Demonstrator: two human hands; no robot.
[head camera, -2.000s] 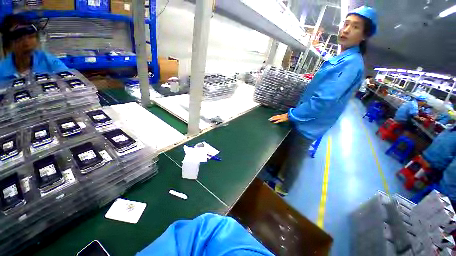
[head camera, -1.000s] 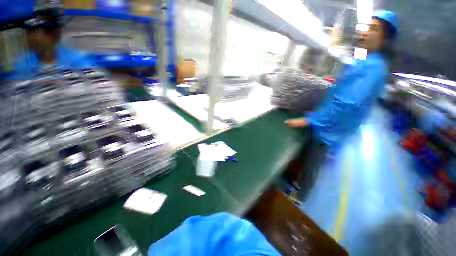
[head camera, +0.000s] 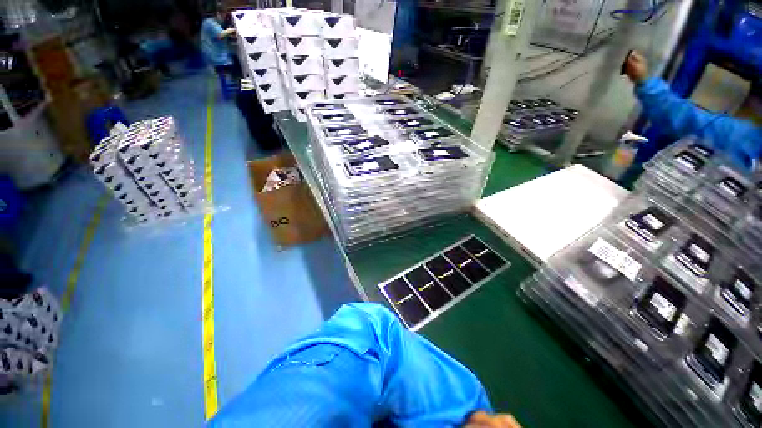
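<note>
A blue sleeve crosses the bottom middle of the view. At its right end a small part of my left hand (head camera: 493, 420) shows, cut off by the bottom edge; its fingers and anything in them are hidden. My right hand is out of the picture. A film sheet (head camera: 444, 281) with several black films in a row lies flat on the green bench, just beyond the sleeve and not touched by it. Stacked clear blister trays (head camera: 401, 205) holding black phones stand behind the sheet. Another tray stack (head camera: 585, 322) with phones is at the right, a white label sheet (head camera: 615, 257) on it.
A white board (head camera: 551, 209) lies between the tray stacks, near a pale post (head camera: 496, 84). White boxes (head camera: 292, 54) are piled at the bench's far end, others (head camera: 150, 167) on the blue floor. An open carton (head camera: 288, 213) stands beside the bench. Another person's blue-sleeved arm (head camera: 685, 109) is raised at upper right.
The view has swung left, bringing in the film sheet, near-left tray stack, carton and white boxes. The white container, the phone at the bottom and the standing person have left the view.
</note>
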